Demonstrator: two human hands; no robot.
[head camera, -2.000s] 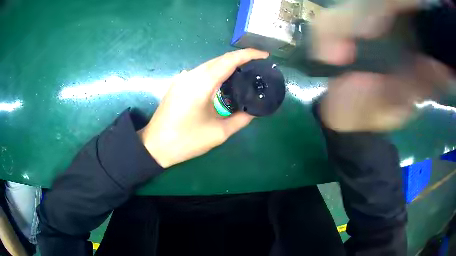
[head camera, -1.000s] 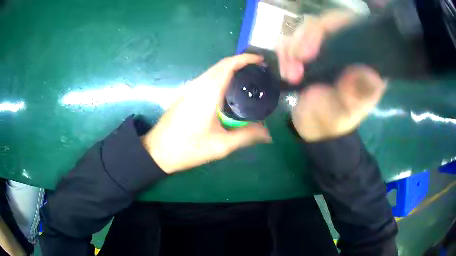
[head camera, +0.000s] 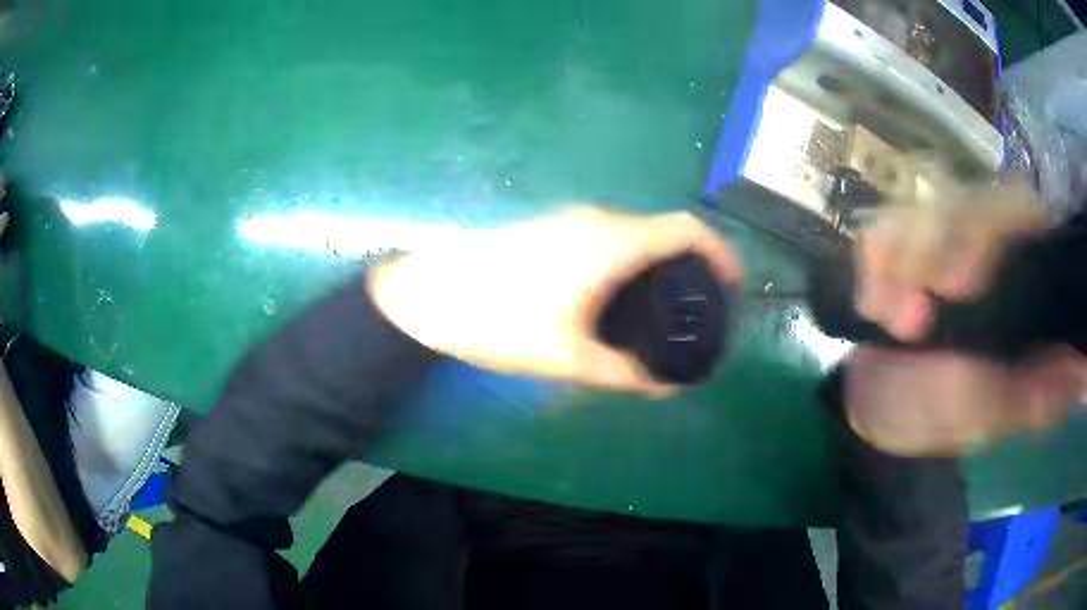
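My left hand (head camera: 525, 292) is wrapped around a black light-up unit (head camera: 632, 319) above the table, fingers at its far and near sides. The black round end cover (head camera: 688, 319) faces up, with blurred shiny specks on it. No glow shows on the unit; a faint blue reflection lies on the table below the hand. My right hand (head camera: 936, 346) is blurred at the right and holds the thick black electric screwdriver (head camera: 1013, 292), apart from the unit. The screwdriver's bit is not clear.
The screw feeder (head camera: 745, 113), with blue side and silver top, stands at the upper right, just beyond my right hand. A clear plastic bag (head camera: 1051, 119) lies beside it. The green table's near edge (head camera: 572, 510) curves before my lap. A person's arm (head camera: 36, 477) shows at the left.
The view has shifted, showing more of the feeder. My left hand and the unit appear farther right and lower. My right hand with the screwdriver has moved right, away from the unit. The green glow no longer shows.
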